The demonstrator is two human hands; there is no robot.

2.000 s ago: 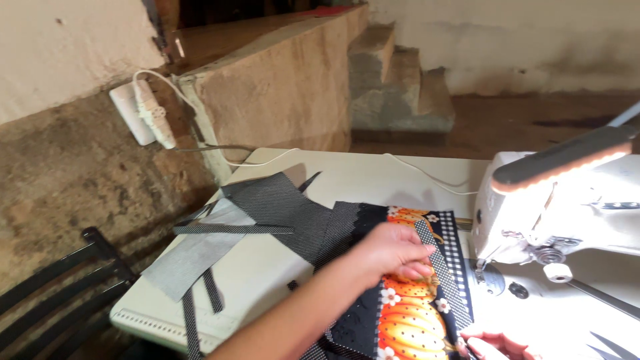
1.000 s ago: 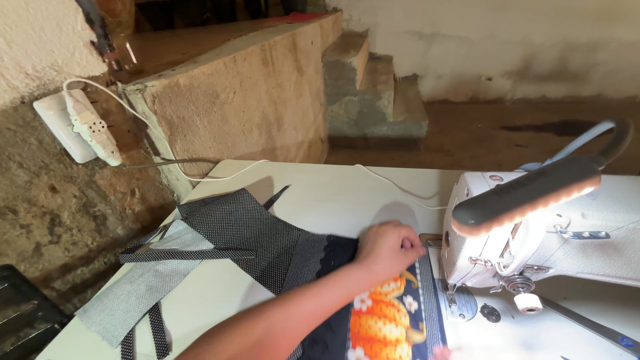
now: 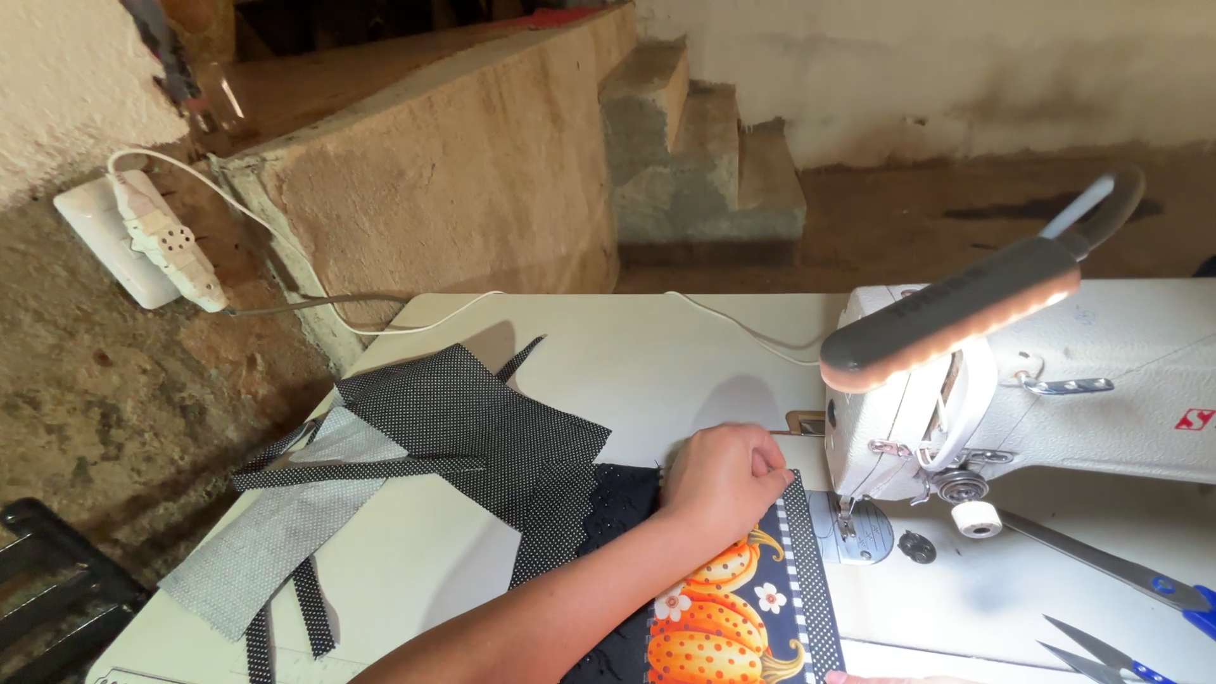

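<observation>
My left hand pinches the far right corner of a pumpkin-print fabric panel, by its dotted black border strip. Of my right hand only a finger edge shows at the bottom, touching the strip's near part; its grip is hidden. Black lace-like fabric lies left of the print, with a dotted black piece beyond it. The panel's edge lies just left of the sewing machine's presser foot, not under it.
A lit lamp hangs before the white sewing machine head. Blue-handled scissors and another blue-handled tool lie at right. Grey fabric and dotted strips lie on the table's left. A black chair stands beside it.
My left hand has moved from over the pumpkin print to its far right corner. The dotted strip now lies flat along the right edge; two seconds ago it was partly lifted. The view has shifted.
</observation>
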